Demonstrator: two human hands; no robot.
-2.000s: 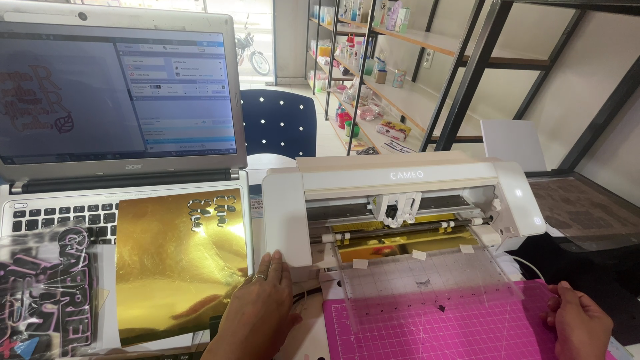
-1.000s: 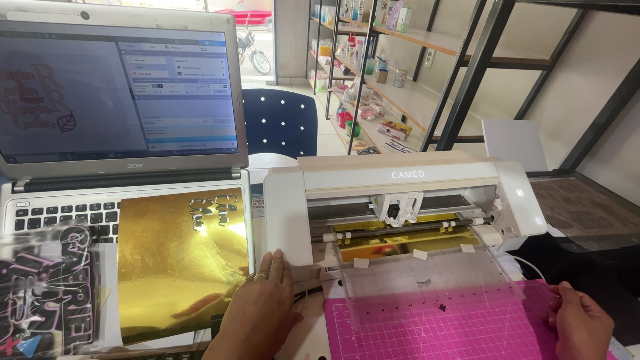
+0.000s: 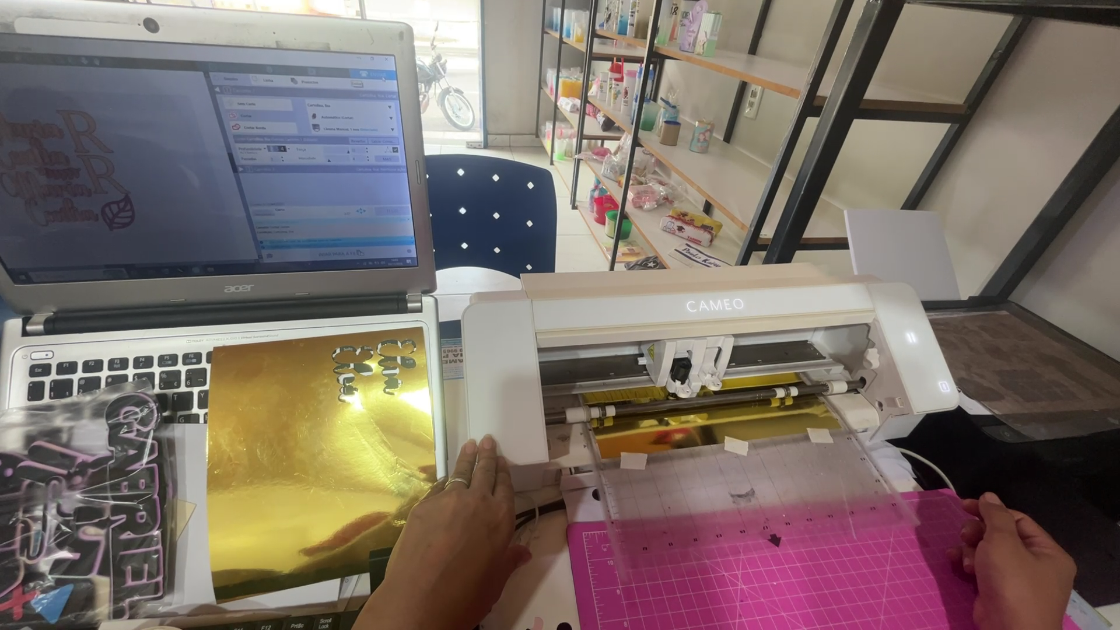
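Observation:
My left hand (image 3: 464, 525) rests with its fingertips against the left end of a white Cameo cutting machine (image 3: 713, 304), holding nothing. My right hand (image 3: 1015, 556) is at the right edge of a pink cutting mat (image 3: 840, 586), fingers curled; whether it grips the edge cannot be told. A translucent gridded carrier sheet (image 3: 744, 490) lies partly in the machine, with gold mirror card (image 3: 717, 430) taped on it under the rollers. The tool carriage (image 3: 689, 363) stands near the middle of its rail. Another gold sheet (image 3: 306, 490), with lettering cut from its top right corner, lies across the laptop keyboard.
An Acer laptop (image 3: 236, 290) stands at the left, its screen lit. Plastic-wrapped cut letters (image 3: 87, 516) overlap its keyboard. A white cable (image 3: 932, 468) curves out beside the machine's right end. Behind are a blue chair (image 3: 494, 210) and shelves (image 3: 735, 171) with small goods.

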